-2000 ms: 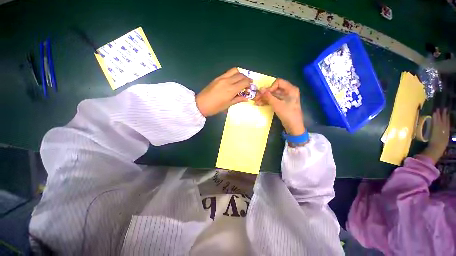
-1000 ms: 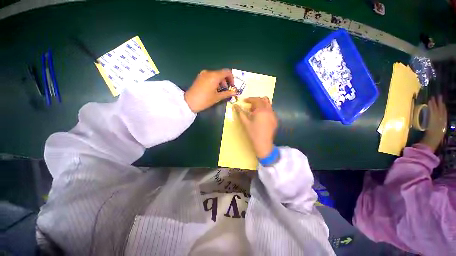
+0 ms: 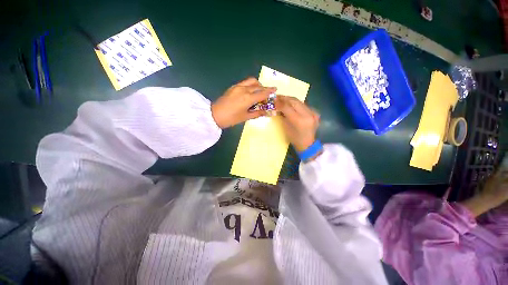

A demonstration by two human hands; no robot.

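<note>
A small shiny electronic module [image 3: 268,104] sits between my two hands, over the upper part of the long yellow sheet [image 3: 259,151]. My left hand [image 3: 240,103] holds the module between thumb and fingers. My right hand [image 3: 299,119], with a blue wristband, touches or nearly touches the module's right side with its fingertips. Whether it holds a tool or a small piece is too small and blurred to tell. A white patch with small marks shows at the sheet's top edge.
A blue bin [image 3: 399,83] of white bits stands right. Further right are spare yellow sheets [image 3: 433,125], a tape roll [image 3: 457,131], a clear bag [image 3: 463,79] and a black gridded tray [image 3: 483,136]. A white-faced sticker sheet [image 3: 135,54] and slim blue tools [image 3: 41,68] lie left. A pink-sleeved person [image 3: 431,236] is at right.
My right hand has moved up from the sheet to the module, after dipping lower a second ago. The neighbour's hand has left the tape roll, and the black tray now shows. The view has shifted slightly.
</note>
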